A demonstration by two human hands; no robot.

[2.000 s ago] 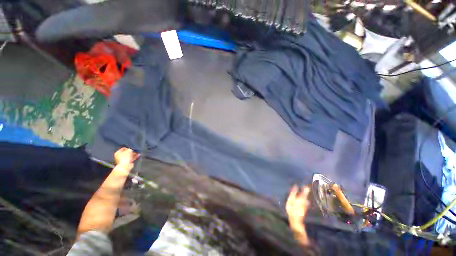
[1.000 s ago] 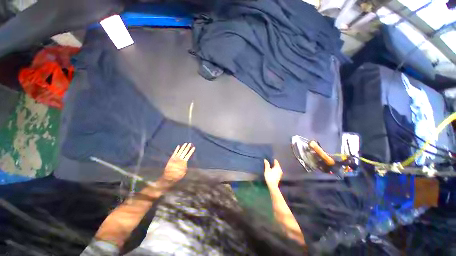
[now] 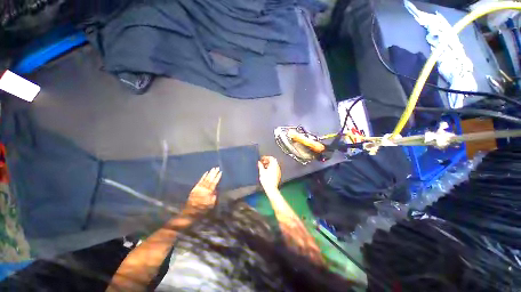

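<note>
Dark navy trousers (image 3: pixel 137 174) lie flat along the near side of the grey-brown padded ironing table (image 3: pixel 188 120). My left hand (image 3: pixel 204 191) lies on the trouser leg with its fingers spread, palm down. My right hand (image 3: pixel 269 173) is at the leg's right end, fingers curled near the hem corner; whether it pinches the cloth is unclear. The steam iron (image 3: pixel 300 144) with an orange handle stands on the table just right of my right hand, untouched.
A crumpled navy heap (image 3: pixel 200 43) lies on the far side. A white card (image 3: pixel 20 86) is at far left. A yellow hose (image 3: pixel 420 80) and pale rod (image 3: pixel 474 137) reach the iron from the right. A second padded table (image 3: pixel 388 34) and a blue crate (image 3: pixel 434 157) stand right.
The view has swung right. The trouser leg now lies straighter and flatter. My left hand has stayed on it, and my right hand's fingers have curled at its end. The iron has stayed put.
</note>
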